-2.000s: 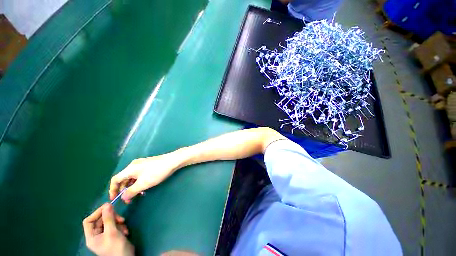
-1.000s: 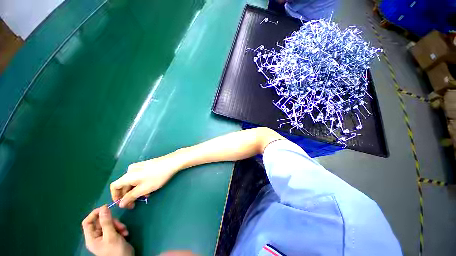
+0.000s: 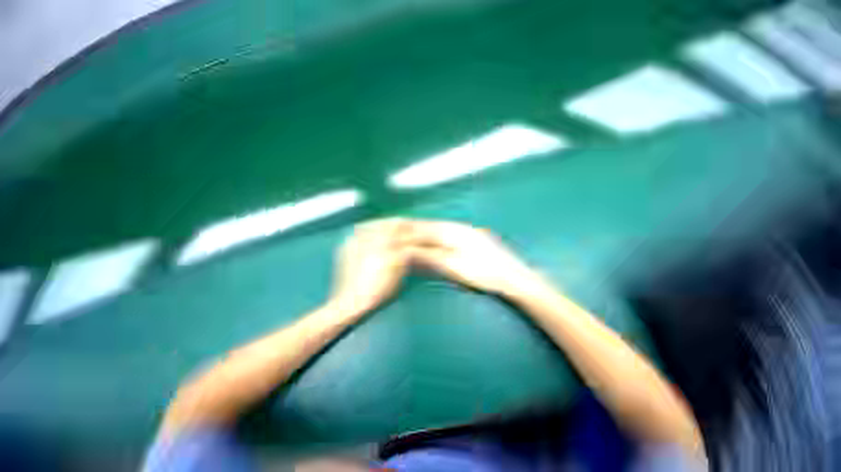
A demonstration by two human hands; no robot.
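My left hand (image 3: 371, 263) and my right hand (image 3: 466, 253) meet at the middle of the view, fingers together, above the lighter green ledge (image 3: 369, 378). The frame is strongly blurred. No wire part can be made out between the fingers, so I cannot tell what either hand holds. At the far right edge, a blurred dark shape (image 3: 692, 304) with bluish streaks beside it (image 3: 784, 350) looks like the black tray and the spring pile.
The dark green conveyor belt (image 3: 304, 120) runs beyond the hands, with several bright light reflections along its near side. A thin dark streak (image 3: 205, 69) shows near its far edge. Light-blue sleeves (image 3: 203, 452) show at the bottom.
The view has swung toward the belt, so both forearms now show and the tray has shifted to the right edge, blurred. My hands have come together; the wire piece between them no longer shows.
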